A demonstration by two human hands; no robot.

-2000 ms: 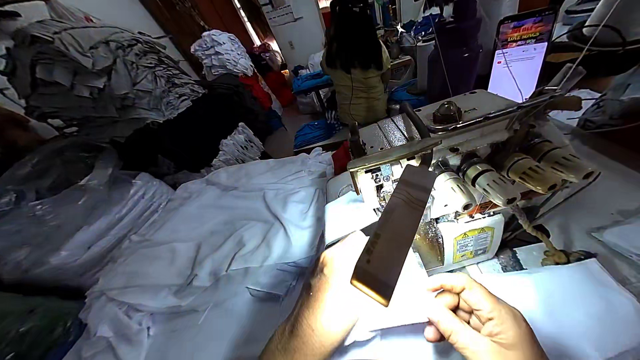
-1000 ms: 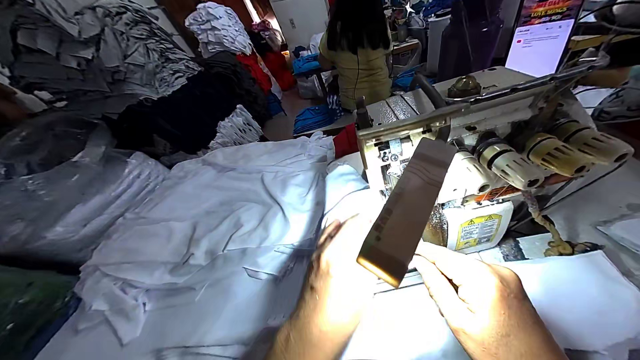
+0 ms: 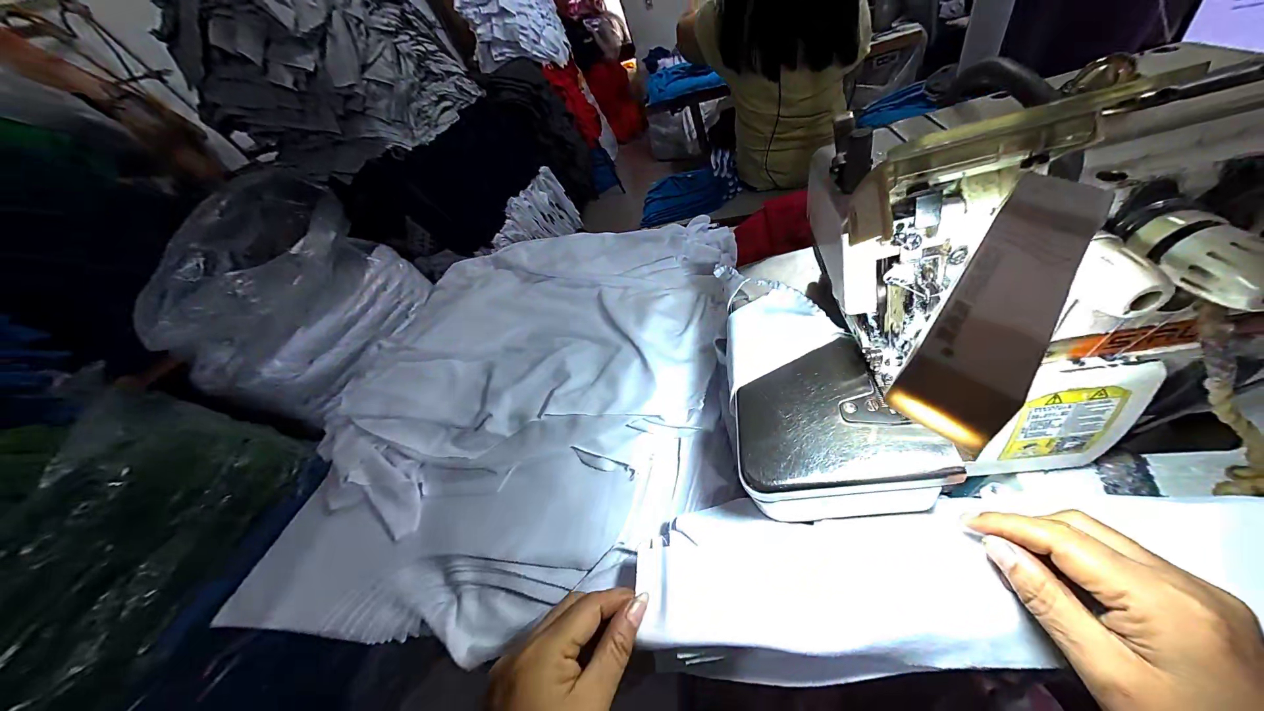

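Observation:
A white fabric piece [image 3: 820, 583] lies spread in front of an overlock sewing machine [image 3: 997, 227]. My left hand [image 3: 578, 652] pinches its left edge between thumb and fingertips. At the right, my right hand [image 3: 1126, 602] pinches the cloth near its upper side, just below the machine's bed. The metal bed plate [image 3: 820, 425] shows, with some white cloth [image 3: 780, 331] lying over its back left part. A dark, flat, translucent guard [image 3: 1002, 316] with a lit lower edge hangs before the needle area and partly hides it.
Stacked white garment pieces [image 3: 533, 395] spread left of the machine. Beyond them sit a clear plastic bag [image 3: 286, 286] and a green plastic-wrapped bundle [image 3: 128, 533]. Grey cloth [image 3: 326, 79] is heaped behind. A person [image 3: 790, 99] is at the back, near blue cloth bundles [image 3: 686, 197].
Both hands have come away from beside the machine's needle area toward the near edge and now stand farther apart, with the white piece stretched between them. The view has moved closer and turned left.

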